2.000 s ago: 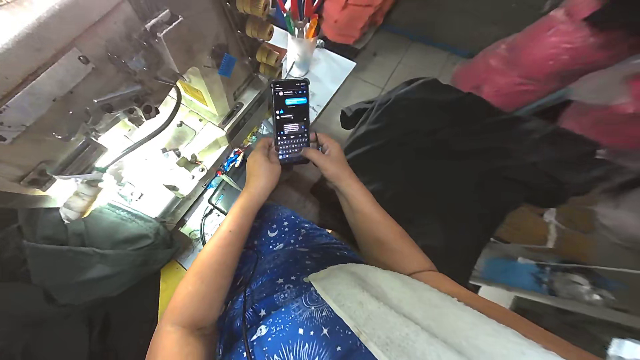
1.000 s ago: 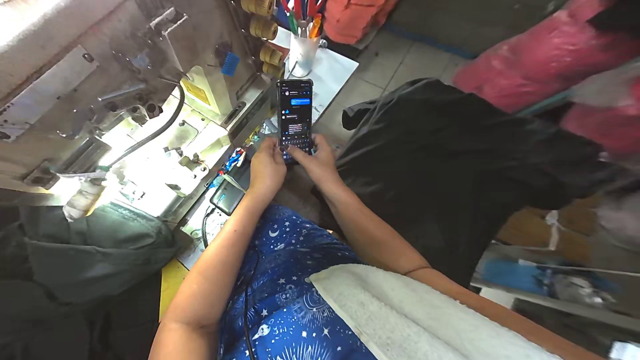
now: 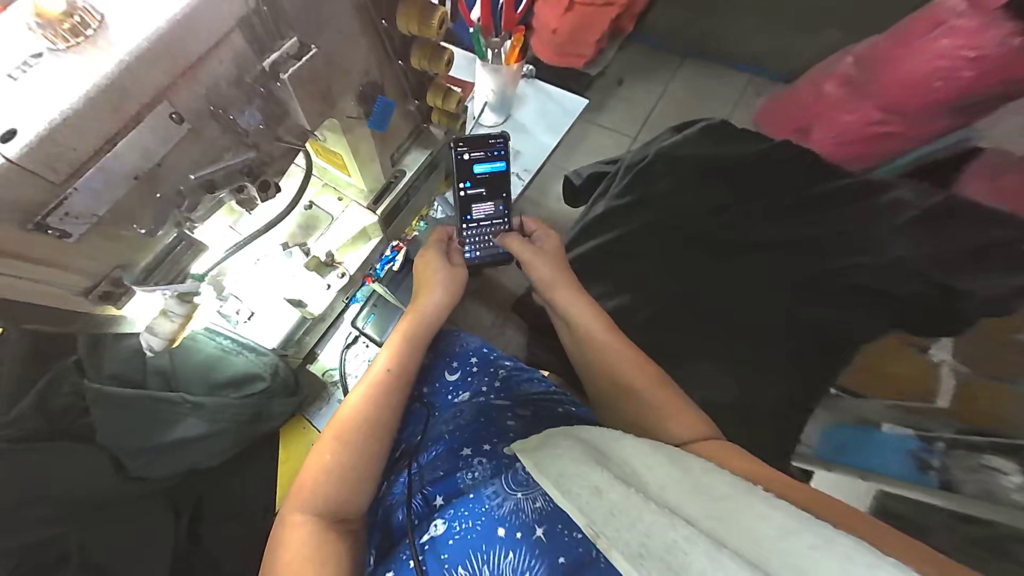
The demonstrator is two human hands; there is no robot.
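Both hands hold a smartphone upright, its lit screen showing a chat and a keyboard. My left hand grips the lower left edge, with its fingers partly hidden behind the phone. At the lower right edge is my right hand, its thumb over the keyboard. A black device with a cable lies just left of my left wrist. Left of the phone stands an industrial sewing machine, brightly lit around its working area.
Grey-green fabric lies at the lower left. Behind the phone, a cup holds scissors and pens on white paper. Black cloth spreads at the right, with pink wrapped bundles beyond. A white cloth hangs over my lap.
My right thumb has shifted over the phone's keyboard. Both hands have kept hold of the phone throughout.
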